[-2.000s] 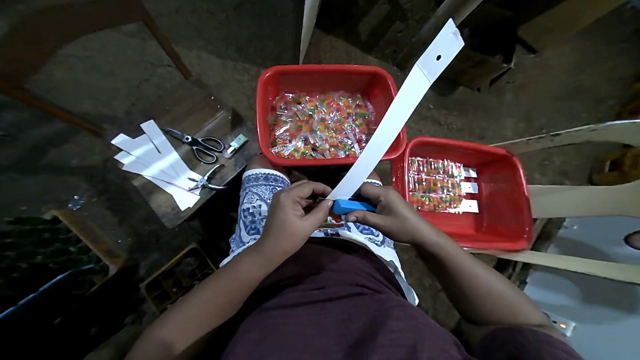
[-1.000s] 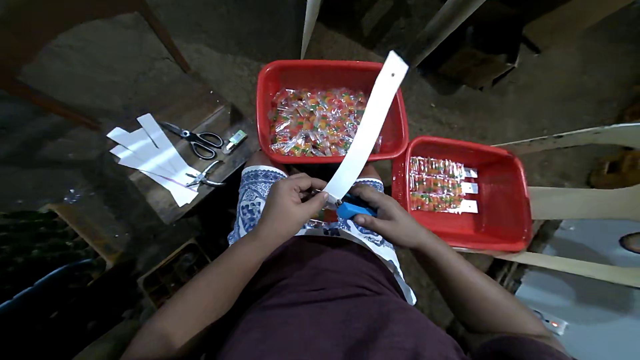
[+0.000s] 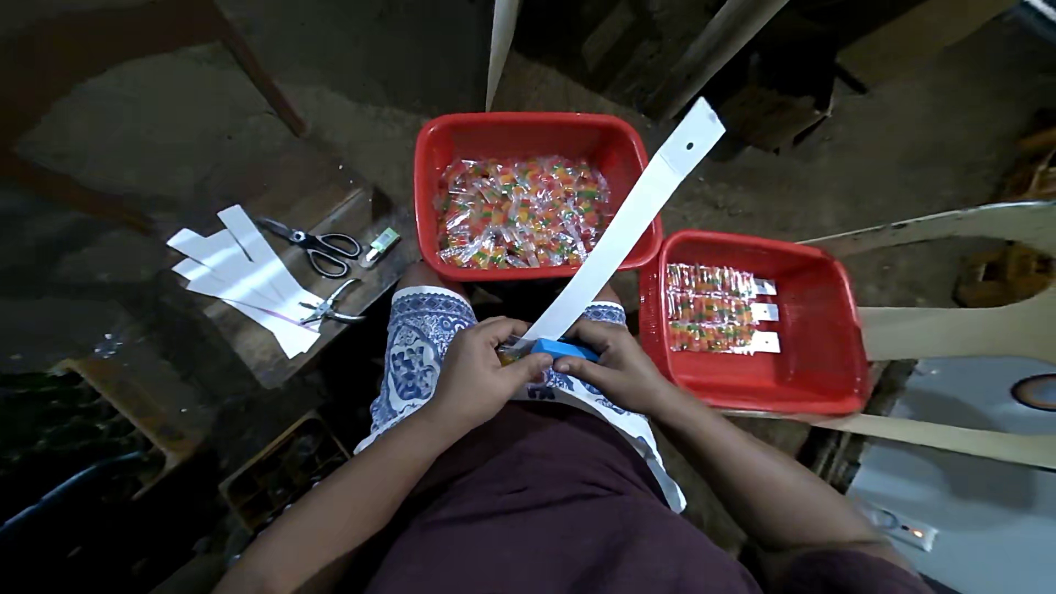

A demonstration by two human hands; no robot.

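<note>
A long white strip (image 3: 623,227) with a hole near its top end rises from between my hands over my lap. My left hand (image 3: 487,367) pinches the strip's lower end, and a small bit of coloured candy wrap shows under its fingers. In my right hand (image 3: 610,363) is a blue tool, likely a stapler (image 3: 563,350), pressed against the strip's lower end. Beyond my knees a red plastic basin (image 3: 532,124) holds many wrapped candies (image 3: 520,214). To the right, another red basin (image 3: 808,379) holds several candy strips (image 3: 711,309) with white ends.
On a low wooden board (image 3: 272,363) at the left lie white strips (image 3: 247,276), black-handled scissors (image 3: 318,247), pliers (image 3: 332,310) and a small green-and-white box (image 3: 380,247). A wooden crate (image 3: 285,470) stands at the lower left. Pale chair parts (image 3: 949,330) flank the right basin.
The white strip has swung back to lean farther right than one second ago. Both hands stay together over my lap, and the basins have not moved.
</note>
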